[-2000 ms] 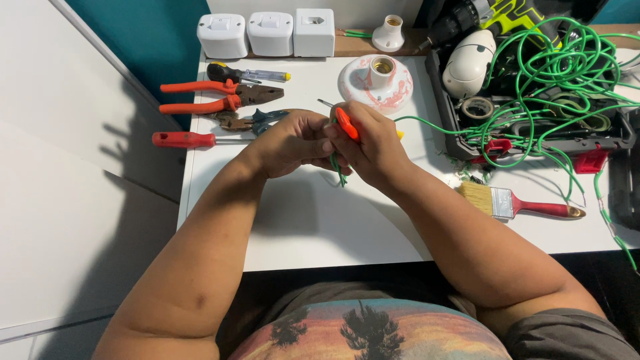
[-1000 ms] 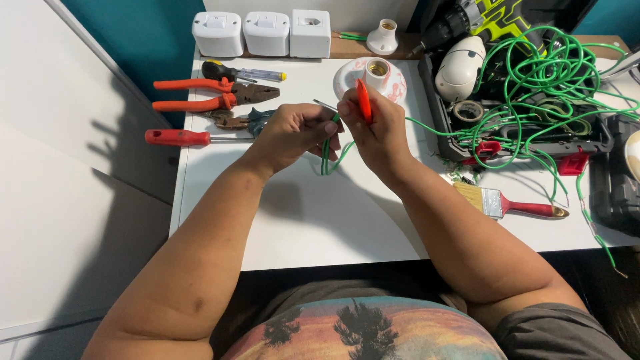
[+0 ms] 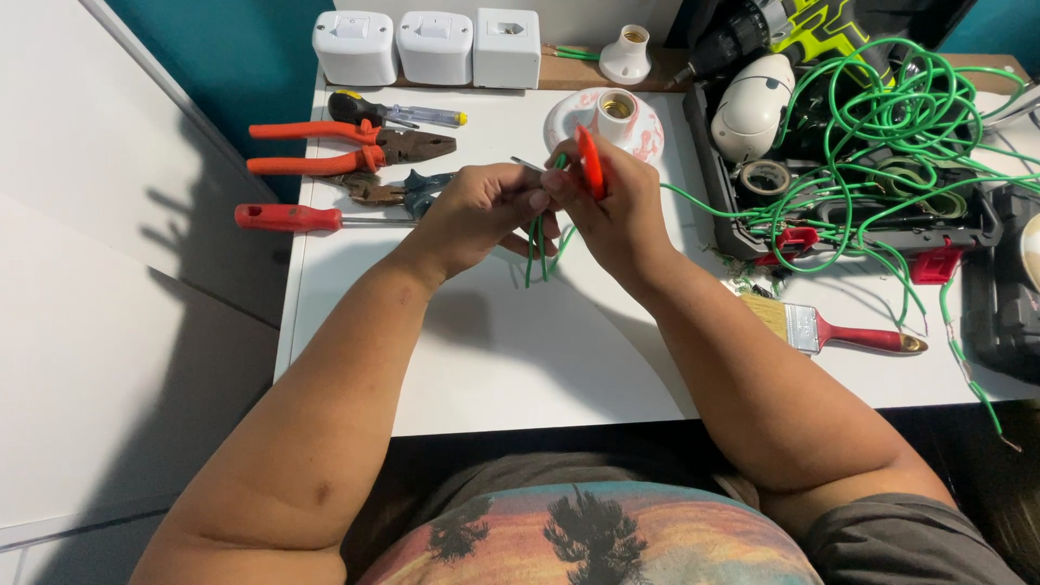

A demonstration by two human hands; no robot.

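My left hand (image 3: pixel 491 213) grips green insulated wire (image 3: pixel 532 252), whose strands hang below the fingers over the white table. Close against it at the right, my right hand (image 3: pixel 617 195) is shut on an orange-handled tool (image 3: pixel 591 162). A thin metal tip points left from between the hands; whether it belongs to that tool I cannot tell. The wire's gripped part is mostly hidden by fingers. Just behind the hands stands a lamp holder (image 3: pixel 616 114) on a round white base with reddish smears.
Orange-handled pliers (image 3: pixel 313 130), a red screwdriver (image 3: pixel 288 218) and a voltage tester screwdriver (image 3: pixel 426 116) lie at left. White switch boxes (image 3: pixel 354 49) line the back. At right are a black toolbox (image 3: pixel 861 231), tangled green wire (image 3: pixel 853 122), a power drill (image 3: pixel 747 32) and a paintbrush (image 3: pixel 804 327).
The orange handle, more upright a second ago, now leans with its top to the left. Both hands stay close together at the green wire.
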